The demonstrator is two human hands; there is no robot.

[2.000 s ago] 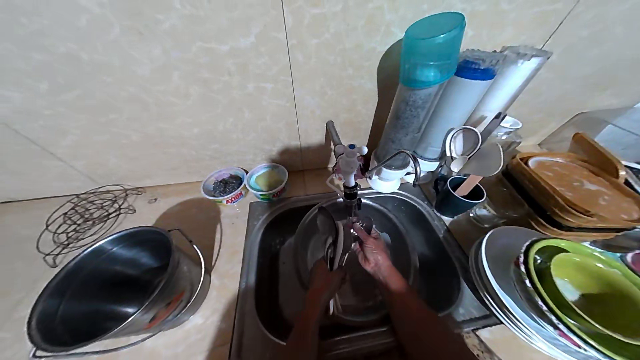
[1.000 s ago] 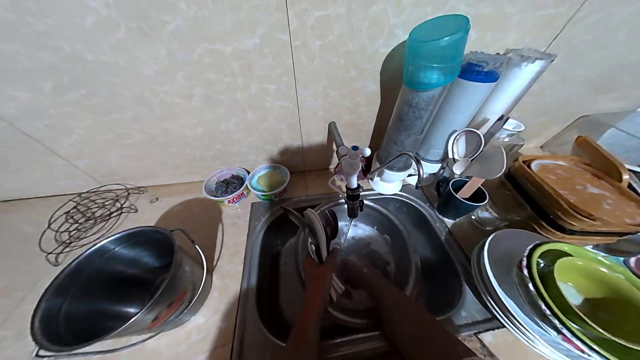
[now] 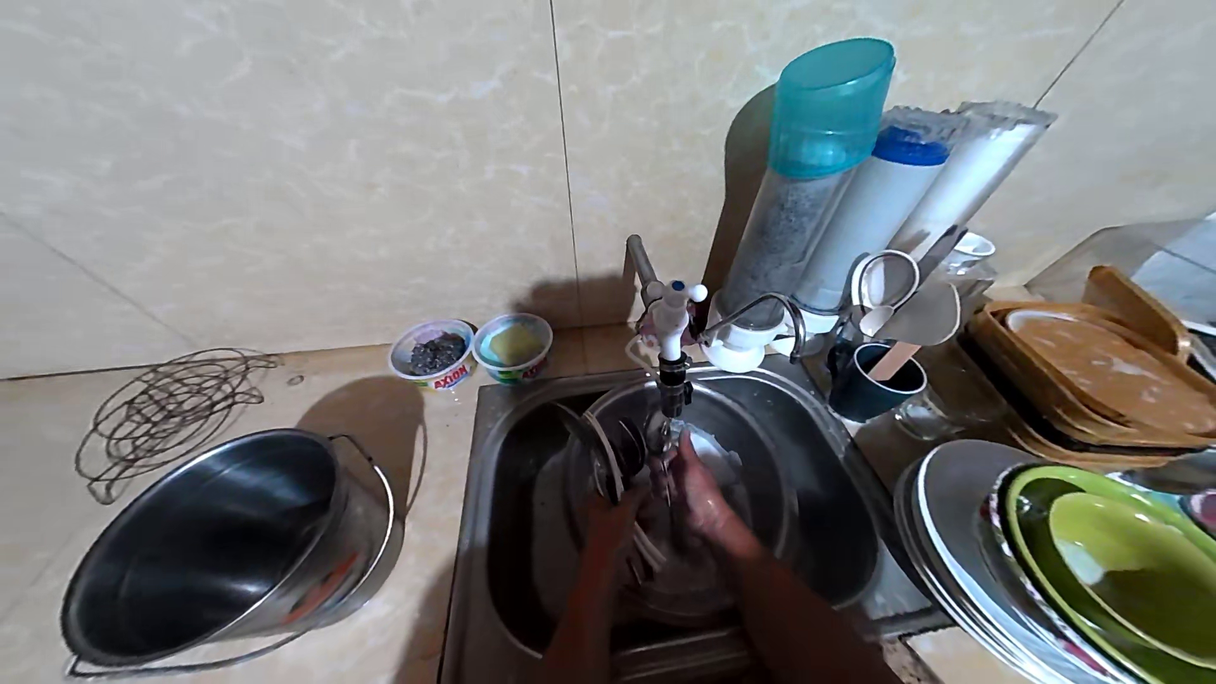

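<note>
Over a metal basin [image 3: 774, 475] inside the stainless steel sink [image 3: 475, 532], my left hand [image 3: 613, 518] is closed around a bundle of utensils [image 3: 608, 456], some dark and some pale. Close on its right, my right hand [image 3: 701, 489] is raised under the faucet [image 3: 673, 351], fingers near a shiny metal utensil [image 3: 660, 432]; whether it grips that piece is unclear. Water runs down between the hands. The lower ends of several utensils show below my left hand, and the basin's bottom is partly hidden by my forearms.
Left of the sink stand a metal pail [image 3: 332, 570], a coiled wire rack [image 3: 180, 408] and two small tubs [image 3: 432, 356] with scrubbers. Rightward are a dark cup [image 3: 879, 385], filter cylinders [image 3: 798, 228], wooden trays [image 3: 1102, 370], stacked plates [image 3: 959, 503] and green bowls [image 3: 1031, 503].
My right hand has risen from low in the basin to under the faucet. My left hand remains around the bundle of utensils.
</note>
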